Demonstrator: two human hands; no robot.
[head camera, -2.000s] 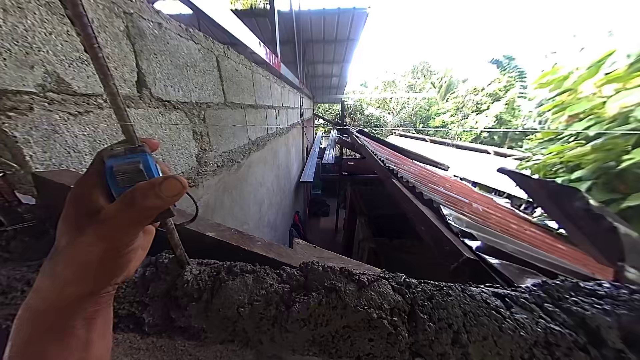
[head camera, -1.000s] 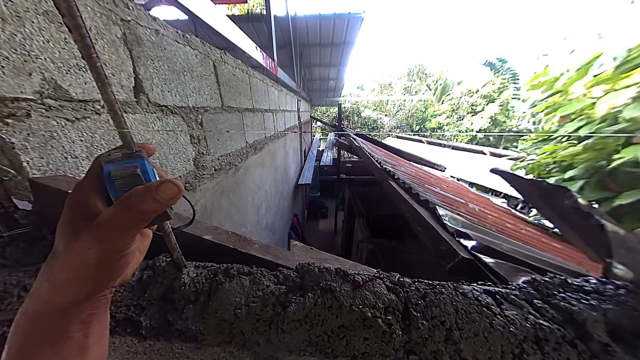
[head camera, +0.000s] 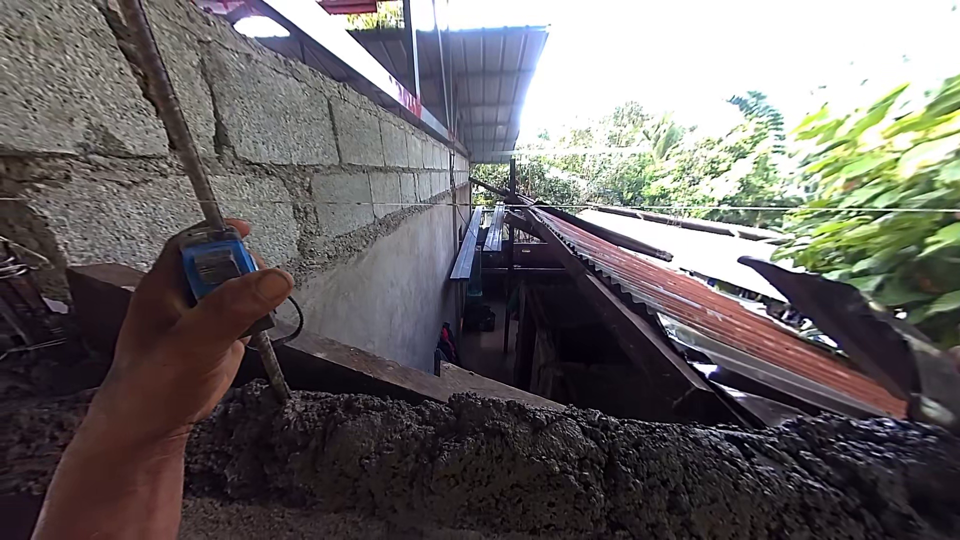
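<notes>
My left hand (head camera: 191, 322) holds a blue tape measure (head camera: 216, 262), its thumb across the front and a dark wrist loop hanging at the right. Against the same hand runs a steel reinforcing bar (head camera: 169, 112), tilted, its lower end in a ridge of dark wet mortar (head camera: 480, 457). Whether the fingers also grip the bar is hidden. A thin taut string (head camera: 600, 206) crosses the view just above the tape measure. My right hand is out of the frame.
On the left stands a concrete block wall (head camera: 277, 105). A wooden board (head camera: 360, 364) lies behind the mortar. Beyond it are a lower passage, a rusty corrugated metal roof (head camera: 720, 307) and a bent dark metal sheet (head camera: 832, 315). Tie wires (head camera: 22, 262) stick out at far left.
</notes>
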